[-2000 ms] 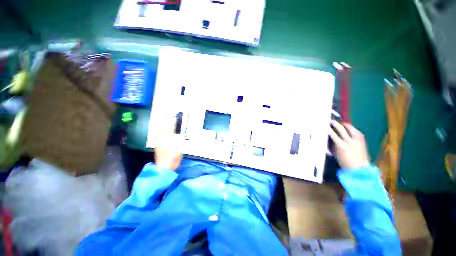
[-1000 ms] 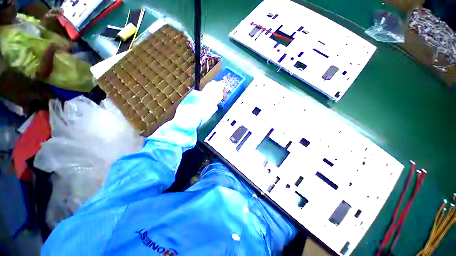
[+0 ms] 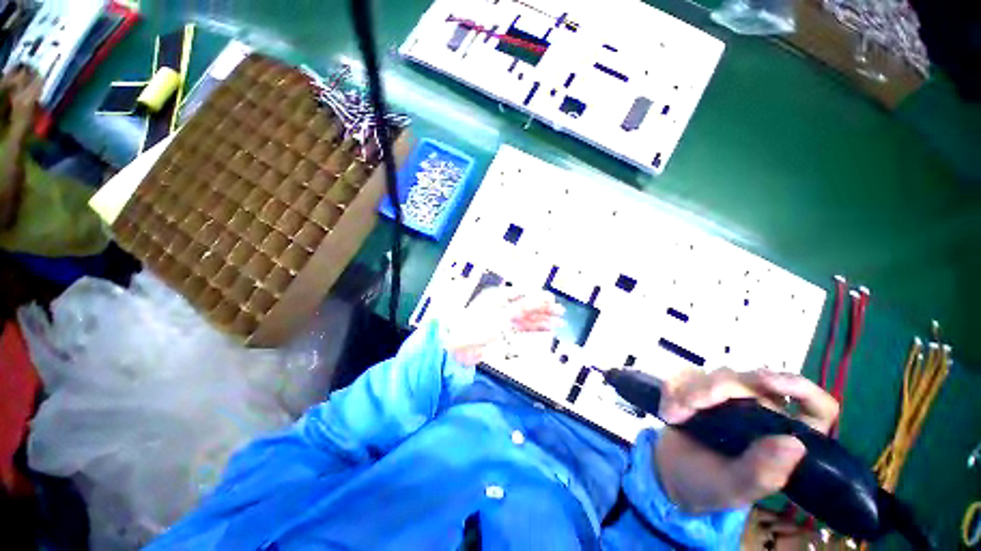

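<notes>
A white metal panel (image 3: pixel 667 258) with dark slots and square holes lies at the bench's front edge, partly over my lap. My right hand (image 3: pixel 742 425) is closed around a black electric screwdriver (image 3: pixel 828 479). Its thin tip points left over the lower middle of the panel; whether it touches cannot be told. My left hand (image 3: pixel 503 325) is over the panel's left part, beside the large square opening, fingers pointing right. Whether it holds a small part cannot be told. The blue tray (image 3: pixel 457 161) holds many tiny silvery screws.
A cardboard divider box (image 3: pixel 242 194) with wire harnesses stands left. A second white panel (image 3: pixel 688 75) lies behind. Red leads (image 3: pixel 844 334) and orange-yellow leads (image 3: pixel 909 409) lie right. A black cord (image 3: pixel 379 118) hangs near the blue tray. Plastic bags (image 3: pixel 161 398) are lower left. A person's arm shows far left.
My left hand has moved from the blue screw tray onto the panel. My right hand has come into view from below right, holding the screwdriver. The view has shifted.
</notes>
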